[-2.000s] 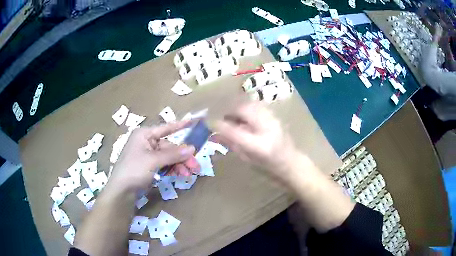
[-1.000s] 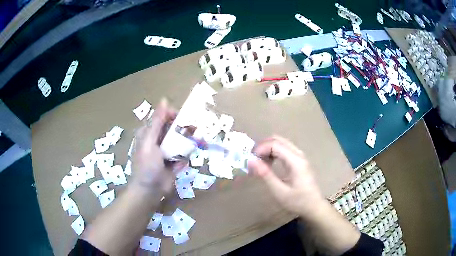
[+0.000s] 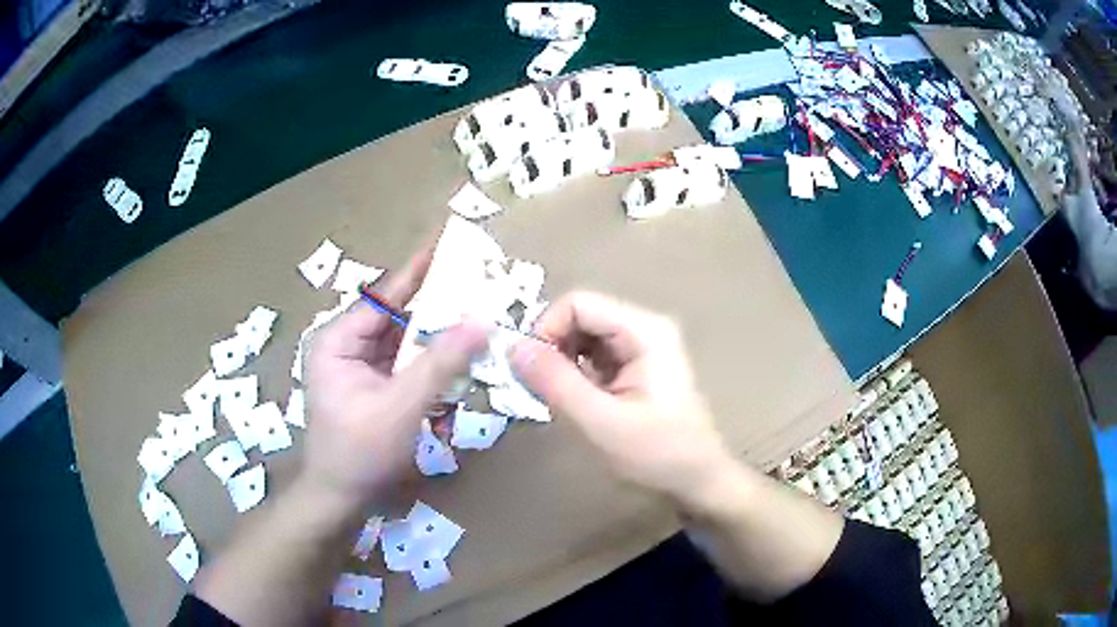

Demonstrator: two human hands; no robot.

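Observation:
My left hand (image 3: 368,392) is closed around a wired part, whose red and blue wires (image 3: 385,305) stick out past the fingers at left. My right hand (image 3: 625,386) pinches the part's pale end between thumb and finger, close to my left thumb. A white surface (image 3: 456,276) shows behind and between the hands; whether it is held is unclear. Whether a housing is inside my left hand is hidden. White squares (image 3: 249,425) lie scattered at left and below the hands on the cardboard sheet (image 3: 747,331).
Grouped cream housings (image 3: 561,162) stand at the sheet's upper middle, with a single housing (image 3: 676,190) to their right. Wired parts (image 3: 900,129) are heaped at upper right. Flat pieces (image 3: 423,71) lie on the green belt. Packed housings (image 3: 913,490) fill the carton below right. Another person's sleeve (image 3: 1090,227) shows at right.
One of two housings beside the group is gone since the oldest frame. A pale housing seen in my left hand one second ago is now hidden. My hands have come closer together.

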